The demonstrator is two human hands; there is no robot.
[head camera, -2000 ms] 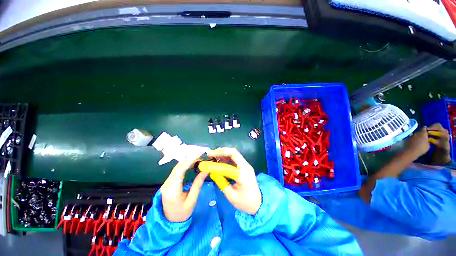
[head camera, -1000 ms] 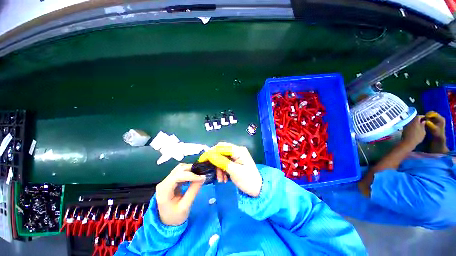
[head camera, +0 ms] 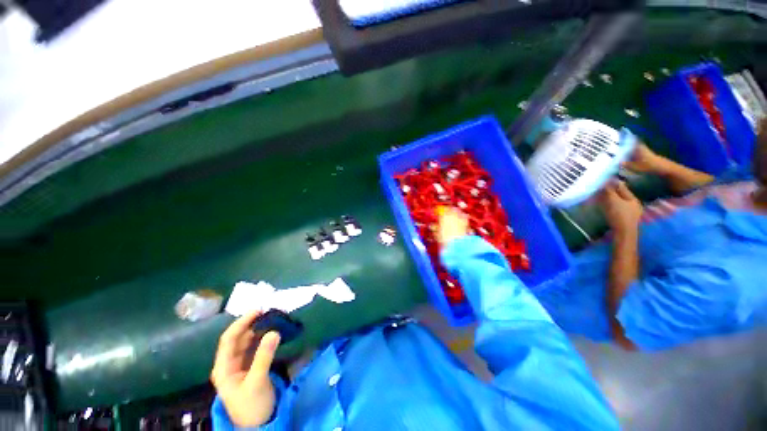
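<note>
My left hand [head camera: 244, 370] holds a small black unit [head camera: 277, 325] between thumb and fingers, at the near edge of the green bench. My right hand [head camera: 452, 224], with yellow on its fingers, reaches into the blue plastic bin [head camera: 539, 233] among loose red parts [head camera: 462, 182]. Its fingertips are blurred and partly hidden, so whether they grip a red part cannot be told.
White wipes [head camera: 269, 298] and a pale block [head camera: 199, 305] lie on the bench [head camera: 168, 227]. A row of black-and-white parts [head camera: 335, 238] lies beyond, beside a small round part [head camera: 387, 236]. A fan [head camera: 580, 162] and another person [head camera: 690, 261] are at right.
My right hand has left the black unit and moved right into the blue bin. My left hand keeps the unit, now lower left. The view has turned and shifted right.
</note>
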